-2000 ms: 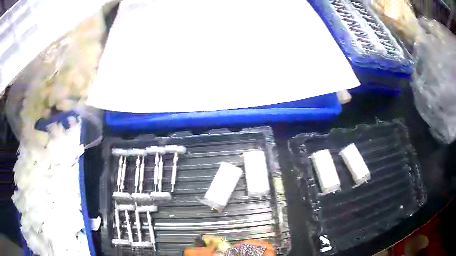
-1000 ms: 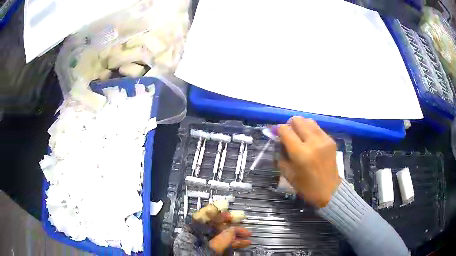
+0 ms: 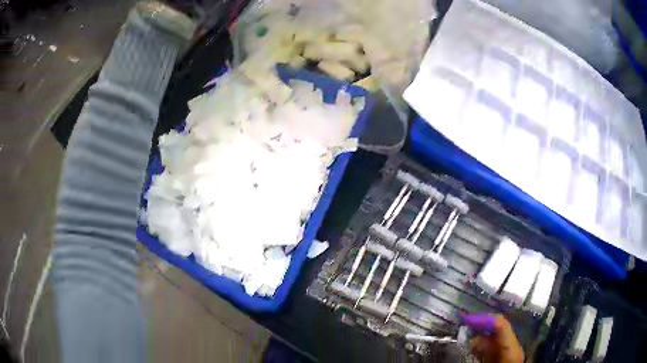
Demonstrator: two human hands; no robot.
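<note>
My right hand (image 3: 500, 344), with a purple finger cot, is at the lower right, cut off by the bottom edge. A thin rod part (image 3: 433, 339) lies sideways at its fingertips and appears pinched there. The clear ribbed tray (image 3: 468, 248) holds two rows of rod parts (image 3: 389, 273) at its left and three white blocks (image 3: 523, 276) at its right. My left arm in a grey sleeve reaches up the left side. Only a blurred bit of my left hand (image 3: 164, 13) shows past the cuff; its fingers cannot be made out.
A blue bin (image 3: 330, 198) heaped with white slips (image 3: 248, 177) stands left of the tray. Behind it a clear bag (image 3: 397, 120) holds cream pieces (image 3: 340, 57). A white pocketed sheet (image 3: 532, 106) covers a blue tray (image 3: 489, 188). Two white blocks (image 3: 592, 333) stand at the lower right.
The view has swung left and tilted. My left hand has left the tray and gone to the upper left. My right hand has moved to the tray's near side. Three blocks now stand side by side.
</note>
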